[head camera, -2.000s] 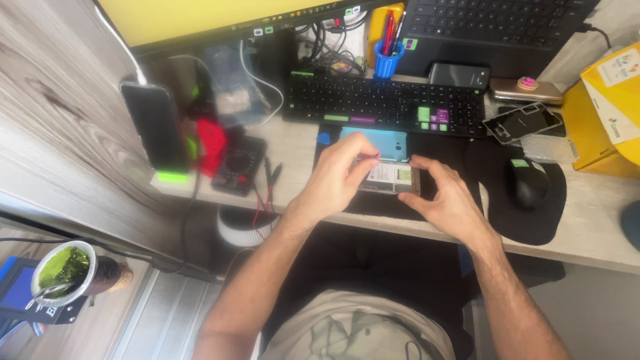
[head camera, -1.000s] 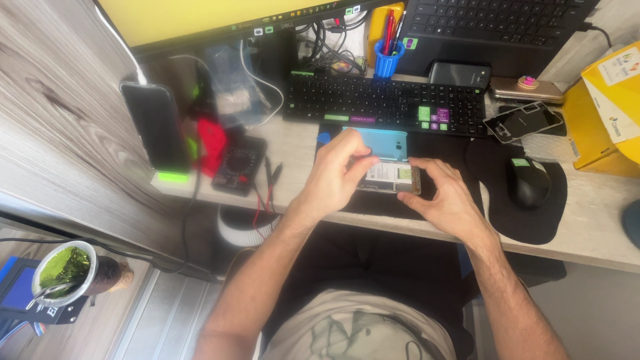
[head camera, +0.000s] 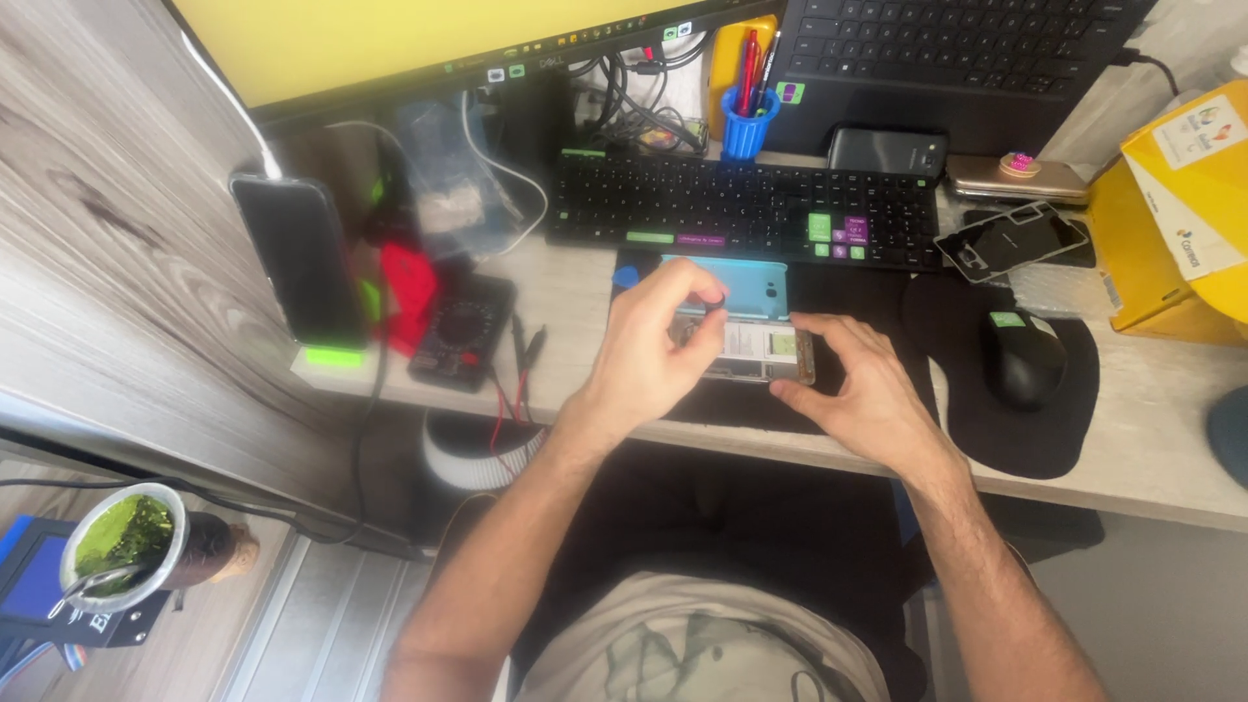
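An opened smartphone (head camera: 759, 343), its battery and inner parts exposed, lies on a dark mat (head camera: 858, 292) near the desk's front edge. My right hand (head camera: 863, 385) grips its right end between thumb and fingers. Over the phone's left end is my left hand (head camera: 663, 341), thumb and forefinger pinched around a small dark thing (head camera: 715, 300) that I cannot identify. Just behind the phone lies a light blue phone back cover (head camera: 746, 283), partly hidden by the left hand.
Behind the mat stands a black keyboard (head camera: 682, 200). A multimeter (head camera: 463, 331) with red and black probes lies at left, near an upright phone (head camera: 297, 258) on a cable. At right are a mouse (head camera: 1022, 361), a phone frame (head camera: 1009, 244) and a yellow box (head camera: 1160, 253).
My left hand's fingers have shifted slightly over the phone's left end. The right hand has stayed at the phone's right end.
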